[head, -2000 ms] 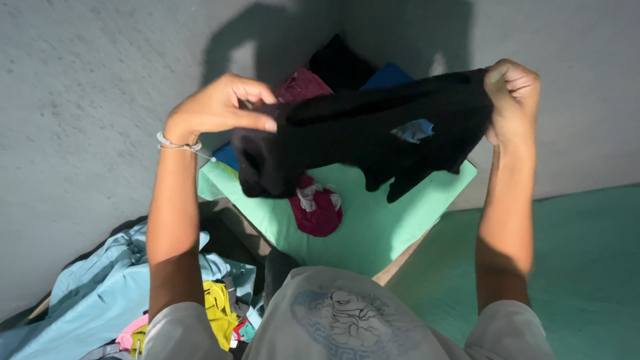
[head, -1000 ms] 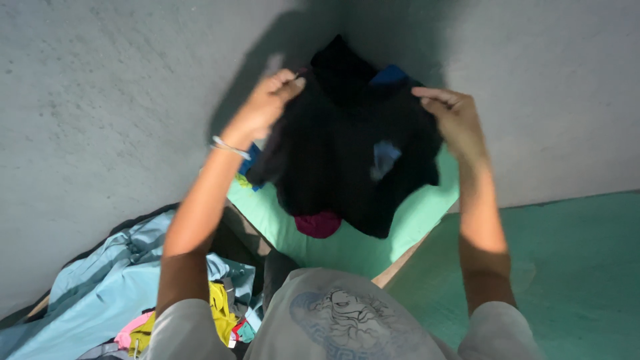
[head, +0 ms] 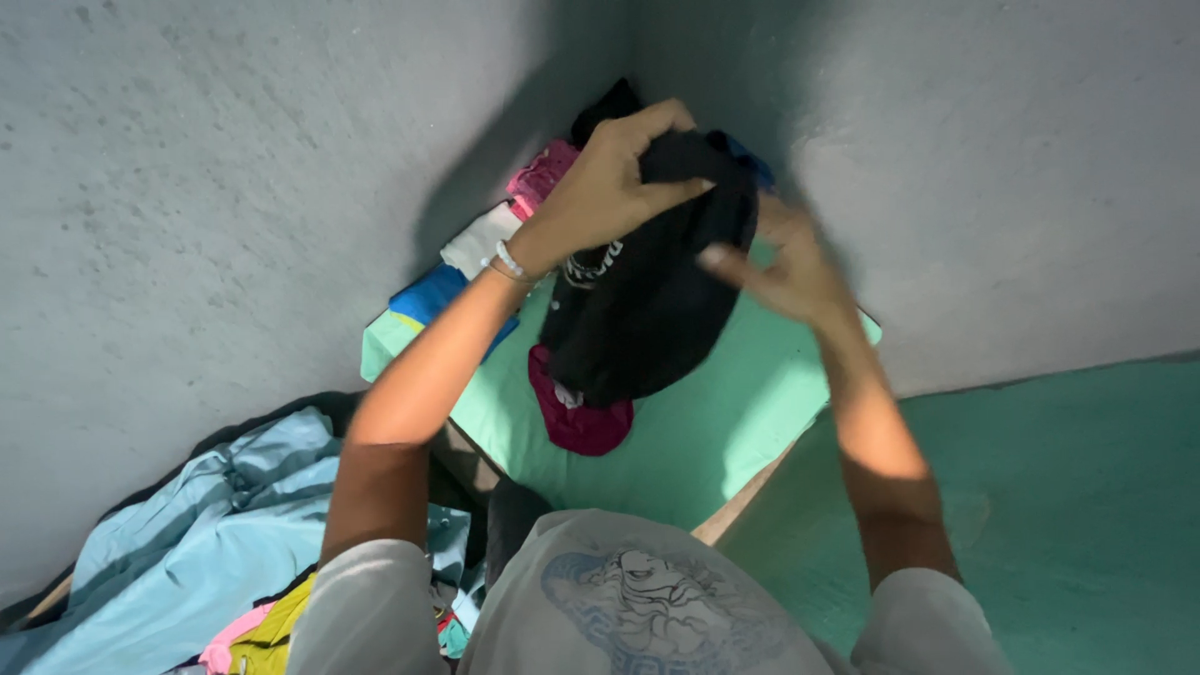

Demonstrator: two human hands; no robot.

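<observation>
A black garment (head: pixel 647 291) with white lettering hangs, gathered into a narrow shape, above a table covered with light green cloth (head: pixel 694 469). My left hand (head: pixel 637 173) grips its upper part between thumb and fingers. My right hand (head: pixel 783 258), blurred, is at the garment's right edge with thumb and fingers apart; whether it holds any fabric cannot be told. Below the garment's lower end lies a dark red cloth item (head: pixel 581 422), partly covered from view.
Against the wall corner lie a pink garment (head: pixel 542 176), a white folded cloth (head: pixel 480 240), a blue garment (head: pixel 429 294) and a black one (head: pixel 607 108). Light blue fabric (head: pixel 216 516) and yellow clothing (head: pixel 272 633) are heaped at lower left. A green surface (head: pixel 1050 506) extends at right.
The black garment, spread wide between both hands one second ago, is now gathered narrow. My hands have come closer together, and white lettering shows on it.
</observation>
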